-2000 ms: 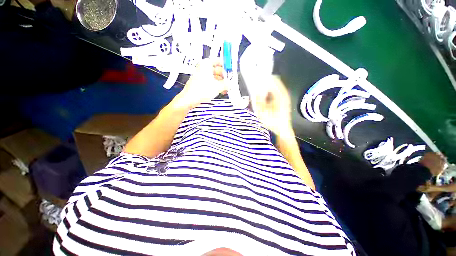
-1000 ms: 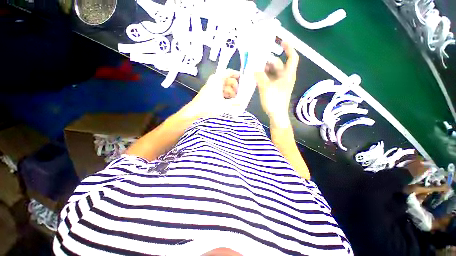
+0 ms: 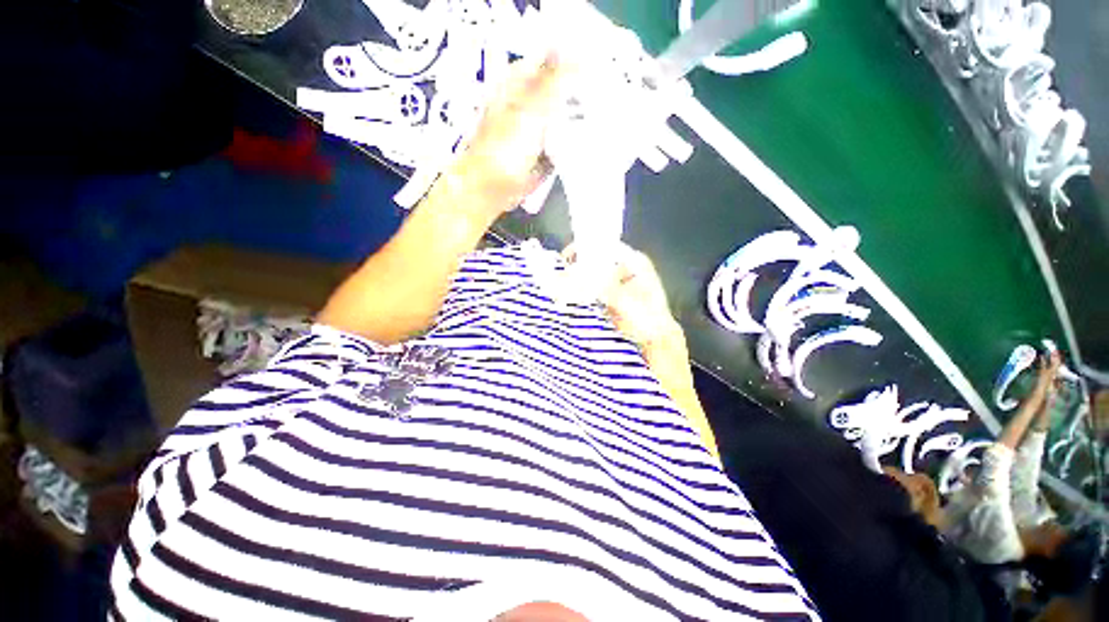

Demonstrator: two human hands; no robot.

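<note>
A bright, washed-out white curved shell [image 3: 596,207] stands out in front of my striped shirt, its lower end at my right hand [image 3: 635,292]. The fingers of my right hand are closed around that end. My left hand [image 3: 511,128] reaches over the right side of the heap of white shells [image 3: 371,122]. Glare hides its fingertips, so I cannot tell whether it holds a part. Some heap shells have round ends with a dark cross pattern.
A green belt [image 3: 839,134] with a white rail [image 3: 778,188] runs behind the black worktop. Part-assembled white curves [image 3: 791,298] lie at right. A round dish [image 3: 253,12] is at upper left. A carton [image 3: 164,322] stands at lower left. Another person's arms [image 3: 1015,450] are at lower right.
My left hand has moved up and forward over the heap. My right hand has come down and back towards my shirt, now closed at the shell's lower end. The view has shifted slightly.
</note>
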